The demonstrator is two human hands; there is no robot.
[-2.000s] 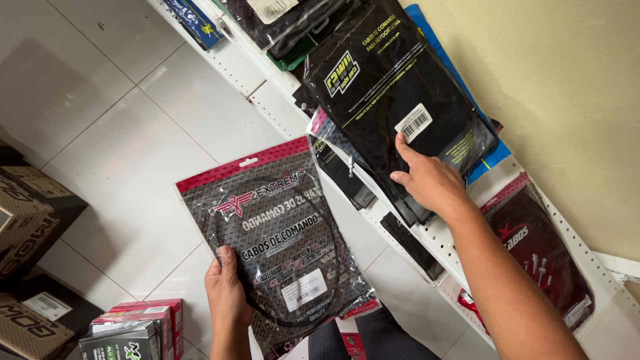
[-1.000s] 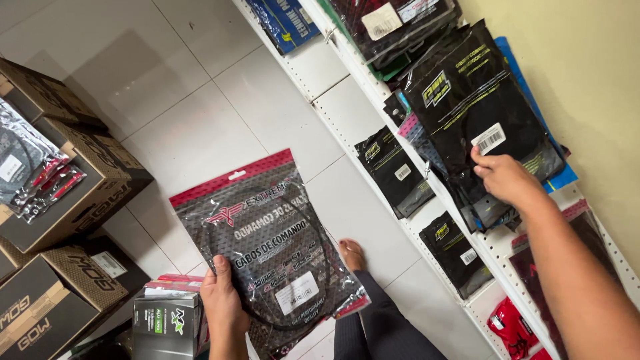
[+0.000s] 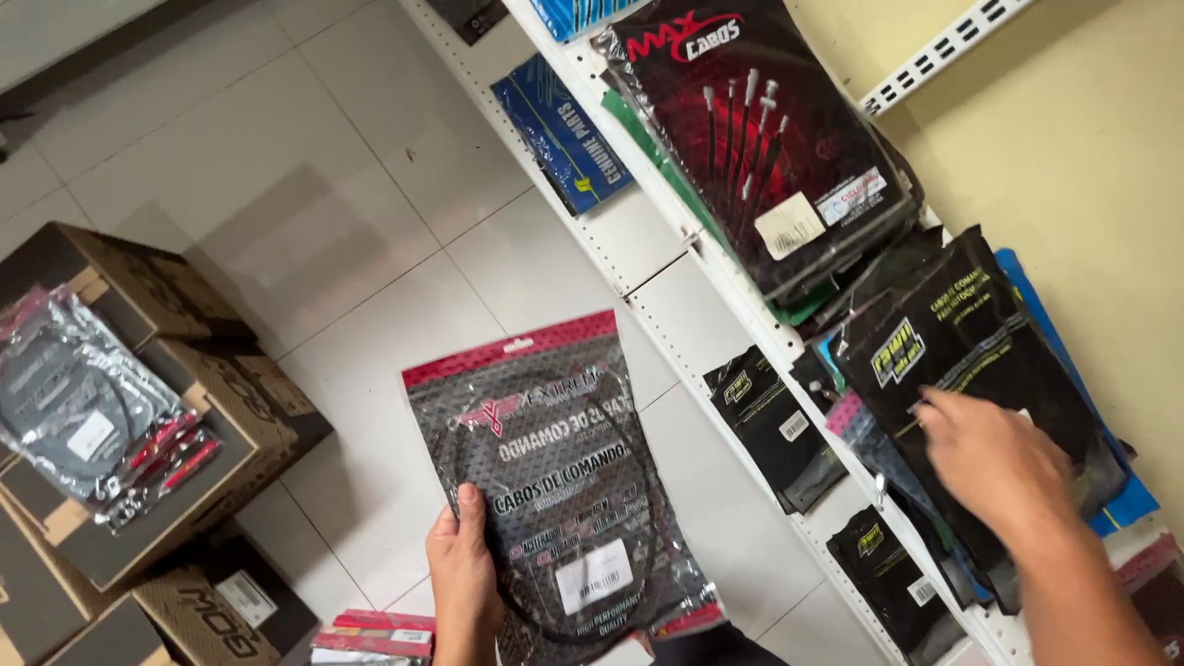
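Observation:
My left hand (image 3: 465,560) grips the left edge of a clear plastic packet with a red top band (image 3: 555,472), thumb on its front; a coiled black control cable shows inside, with a white barcode label. My right hand (image 3: 994,458), slightly blurred, is over a black cable packet with yellow print (image 3: 962,342) on the white shelf at right; its fingertips are at the packet's front, and whether they touch it cannot be told. Above it lies a black and red cable packet (image 3: 749,139) with two labels.
White perforated shelves (image 3: 689,240) run diagonally, with a blue packet (image 3: 564,139) and black packets (image 3: 777,425) on a lower level. Cardboard boxes (image 3: 268,416) stand at left, one bearing clear cable packets (image 3: 83,398). More packets (image 3: 375,638) lie at the bottom. A beige wall (image 3: 1091,166) is at right.
My right hand has moved off the barcode label of the black packet, farther toward its printed logo. My left hand still holds the red-banded packet. The view has shifted, showing more of the upper shelf.

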